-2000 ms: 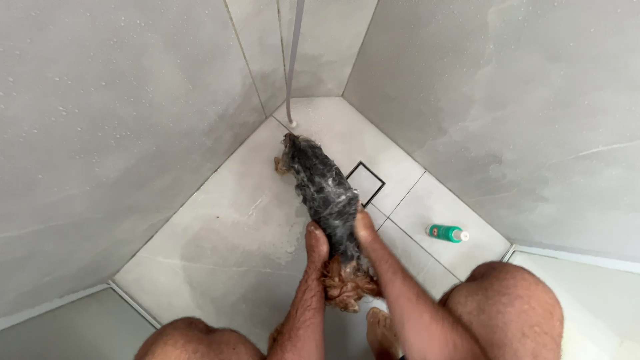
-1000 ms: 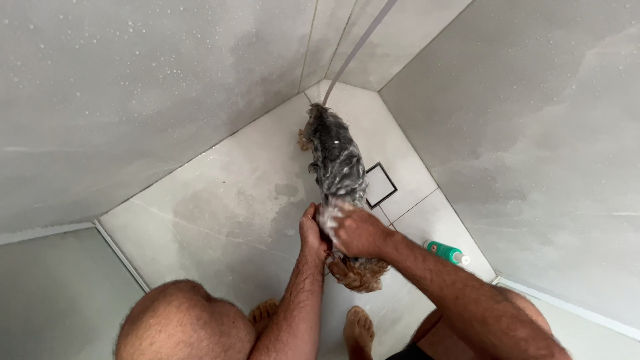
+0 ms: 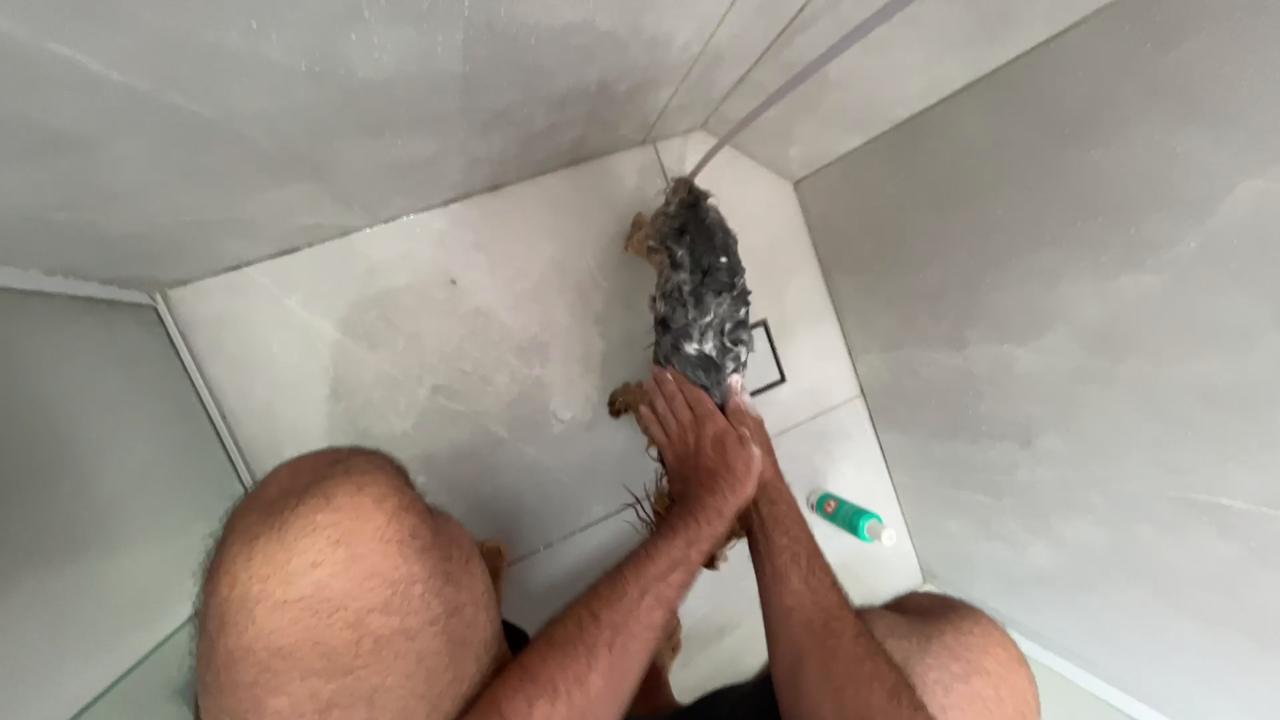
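A small wet dog (image 3: 703, 285) with dark back fur and tan legs stands on the shower floor, white lather over its back. Its head end lies toward me, mostly hidden under my hands and forearms. My left hand (image 3: 695, 435) rests on the dog's shoulder area, its fingers stretched flat along the fur. Close beside it, my right hand (image 3: 748, 425) is against the dog's right-hand side in the view, partly covered by the other hand, with foam at its fingers. How its fingers are bent is hard to see.
A green bottle with a white cap (image 3: 848, 517) lies on the floor at the right. A square drain frame (image 3: 768, 358) is beside the dog. A grey hose (image 3: 790, 90) hangs down in the corner between tiled walls (image 3: 1050, 280). My knees flank my arms.
My right hand has moved off the top of the dog's upper back to its side. My left hand has come from the dog's left-hand side onto its back.
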